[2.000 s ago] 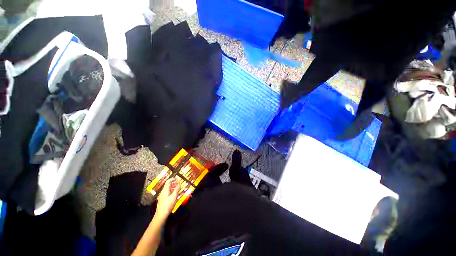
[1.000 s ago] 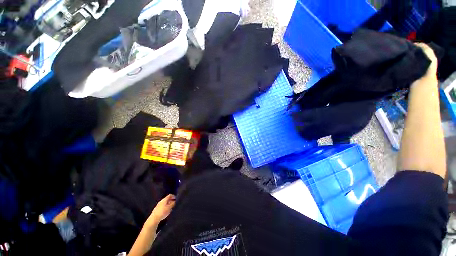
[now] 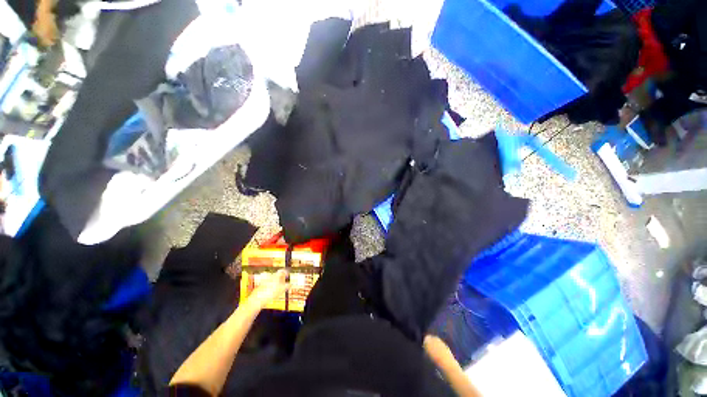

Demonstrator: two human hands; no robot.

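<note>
A black cloth panel (image 3: 450, 221) lies over the flat blue crate surface, in front of my body. A wide pile of black cloth pieces (image 3: 353, 128) lies behind it, partly overlapped. My left hand (image 3: 267, 288) rests on the yellow-orange patterned stool top (image 3: 301, 288), which has dark straps crossed over it; its fingers are blurred. My right hand (image 3: 440, 353) is low at the bottom, beside the lower end of the black panel. It is blurred and partly cut off, and I cannot tell whether it grips the cloth.
A white trough (image 3: 167, 186) with grey and clear bags stands at upper left. A blue crate (image 3: 504, 66) with black cloth is at upper right. Another blue crate (image 3: 577, 302) and a white surface (image 3: 518, 371) are at lower right. More black cloth (image 3: 194, 291) lies left of the stool.
My right hand has come down from the upper right, where it held up black cloth; a black panel now lies in the middle. My left hand has moved up onto the stool top.
</note>
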